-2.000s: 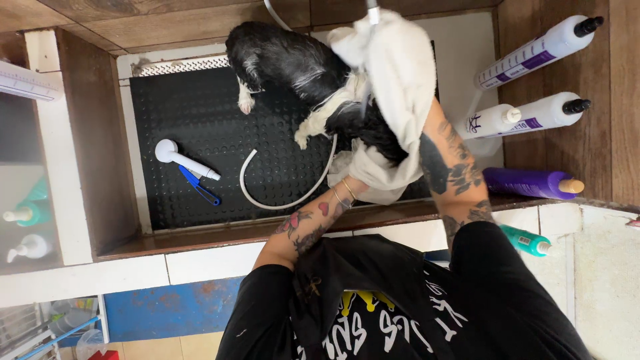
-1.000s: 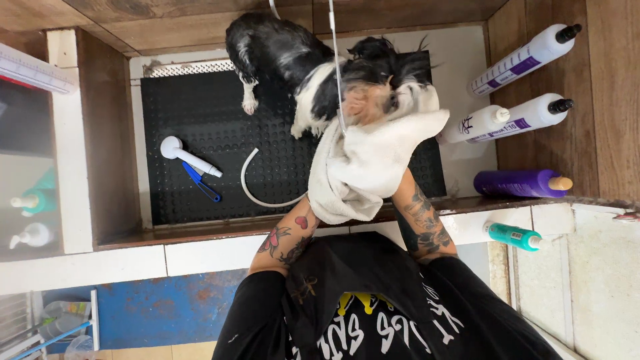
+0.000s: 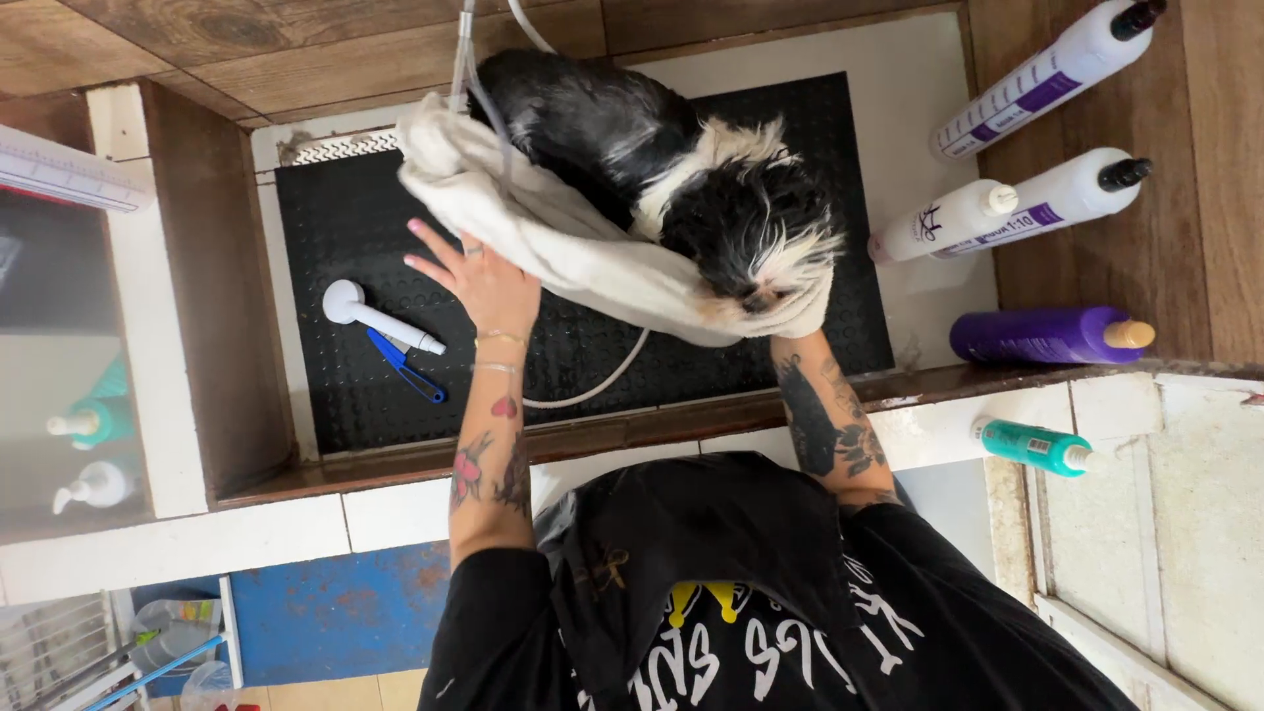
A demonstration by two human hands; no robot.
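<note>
A wet black and white dog (image 3: 612, 118) stands on a black rubber mat (image 3: 326, 237) in a tub. A white towel (image 3: 592, 267) stretches along its near side and under its chin. My left hand (image 3: 494, 281) is at the towel's near edge with the fingers spread; part of it lies behind the cloth. My right hand is hidden under the towel below the dog's muzzle, and only the tattooed forearm shows. A clear tether hangs over the dog's rump. On the mat left of my left hand lie a white shower head (image 3: 380, 314) and a blue-handled comb (image 3: 407, 365).
White bottles (image 3: 1042, 84) (image 3: 1066, 202) (image 3: 943, 219) and a purple bottle (image 3: 1037, 336) stand along the tub's right side. A teal bottle (image 3: 1032, 446) is on the tiled ledge (image 3: 434, 518). A pale hose (image 3: 602, 385) curves over the mat.
The towel, bunched around the dog's head and front a second ago, now extends leftward along its body. My left hand has moved left and its fingers have come into view. The dog's face now points toward me.
</note>
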